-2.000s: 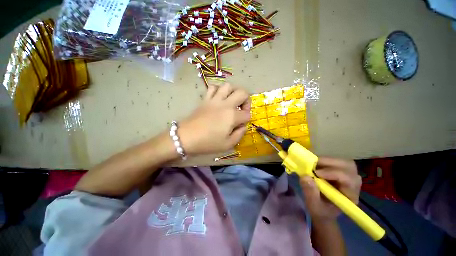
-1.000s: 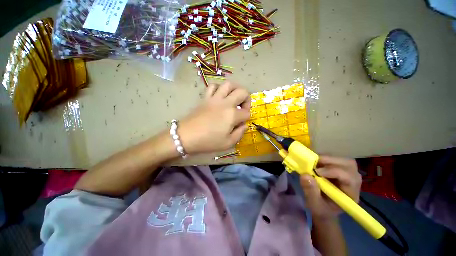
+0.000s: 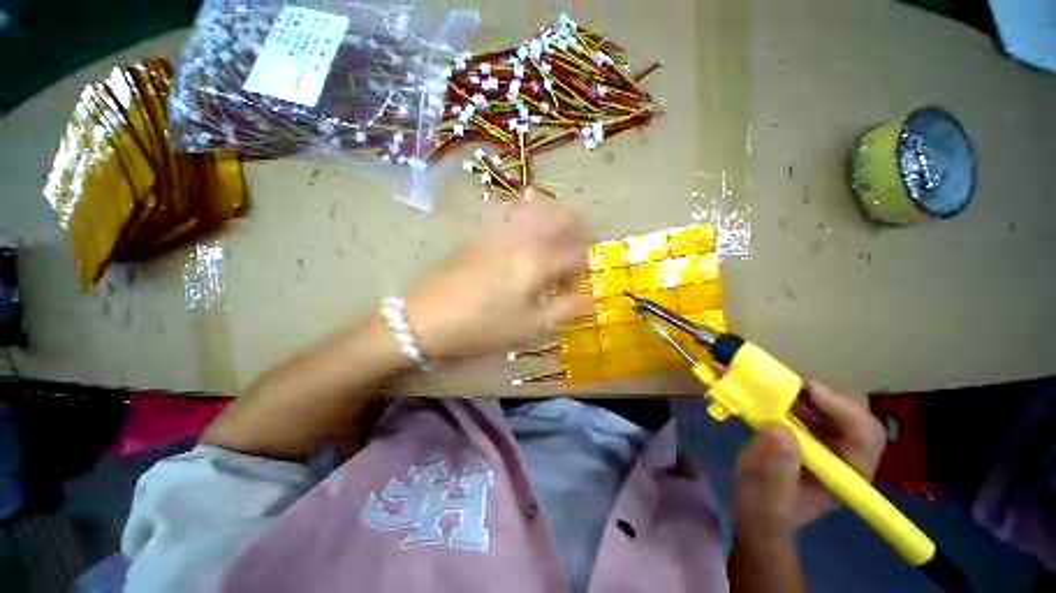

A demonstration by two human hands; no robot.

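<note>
The amber board panel point(image 3: 660, 290) lies on the bench in front of me, with short connector leads point(image 3: 539, 364) sticking out from its lower left edge. My right hand point(image 3: 811, 452) holds the yellow soldering iron point(image 3: 759, 388); its dark tip and thin feed tube point at the panel. My left hand point(image 3: 504, 278) is blurred and lies at the panel's left edge, its fingers near the small group of loose leads. What its fingertips hold, if anything, cannot be seen.
A heap of connector leads point(image 3: 556, 81) lies beyond my left hand. A clear bag of leads point(image 3: 376, 87) is beside it. Fanned amber sheets point(image 3: 139, 174) lie at the left. A yellowish tin point(image 3: 915, 168) stands at the right. A dark object point(image 3: 9, 295) shows at the far left edge.
The view has shifted a little. The iron's tip has moved right, away from the panel's left edge. My left hand has moved slightly up and is blurred. Two leads now show at the panel's lower left.
</note>
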